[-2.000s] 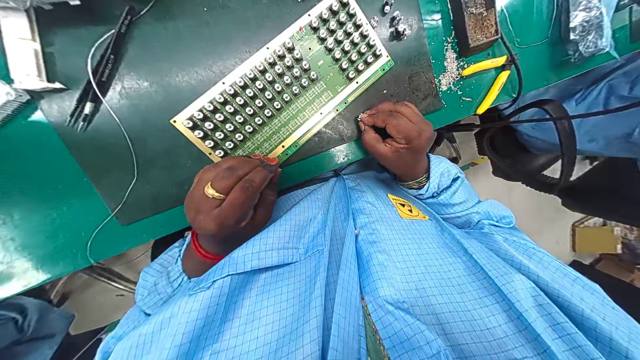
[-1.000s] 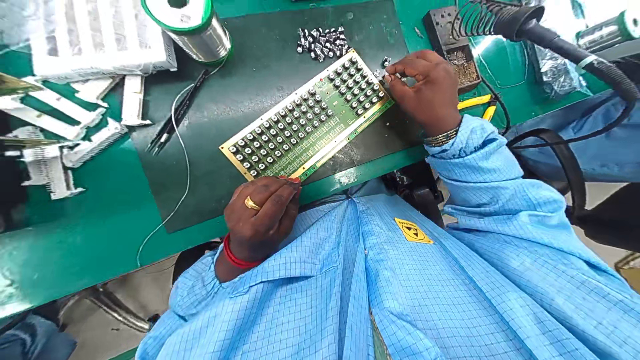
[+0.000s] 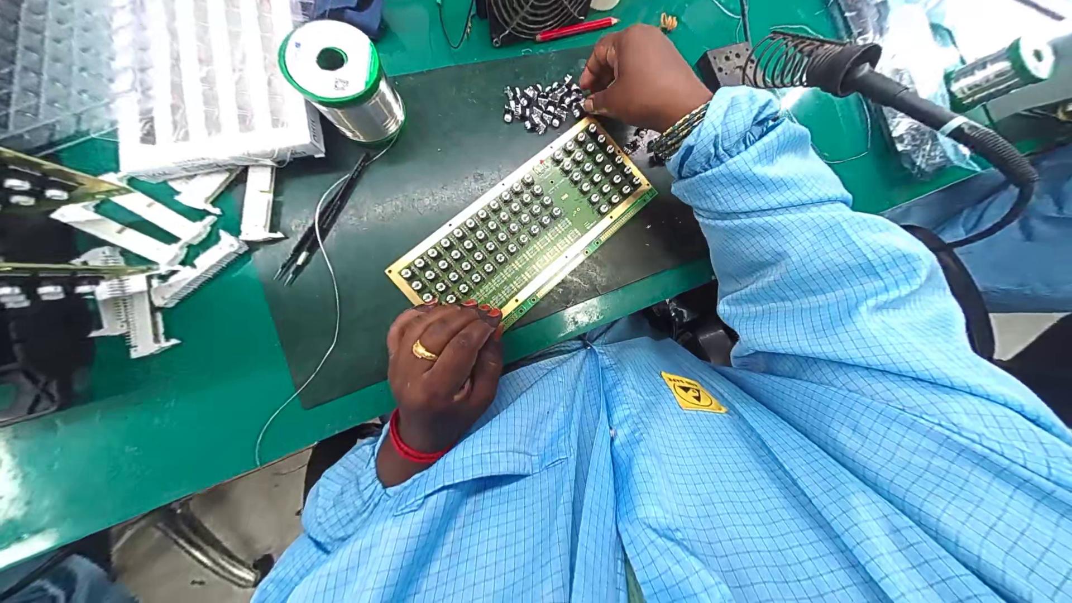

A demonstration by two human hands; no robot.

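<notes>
A green circuit board (image 3: 519, 230) with rows of small cylindrical capacitors lies slanted on a dark mat. At its lower left edge, my left hand (image 3: 444, 360) rests with curled fingers, the fingertips on the board. Above the board's upper right corner, my right hand (image 3: 641, 79) is at the right side of a pile of loose capacitors (image 3: 540, 107). Its thumb and forefinger are close to the pile; whether something is between them cannot be told. A few small dark parts (image 3: 641, 142) lie under the right wrist.
A solder wire spool (image 3: 347, 79) stands upper left, its wire crossing the mat near black tweezers (image 3: 322, 222). White plastic connectors (image 3: 197, 268) and a white tray (image 3: 209, 92) lie left. A soldering iron holder (image 3: 812, 63) stands upper right; a red pencil (image 3: 578, 29) lies behind the mat.
My right hand has moved from the board's near right edge, up past its right end, to the capacitor pile. My left hand stays at the lower left edge. The view has shifted.
</notes>
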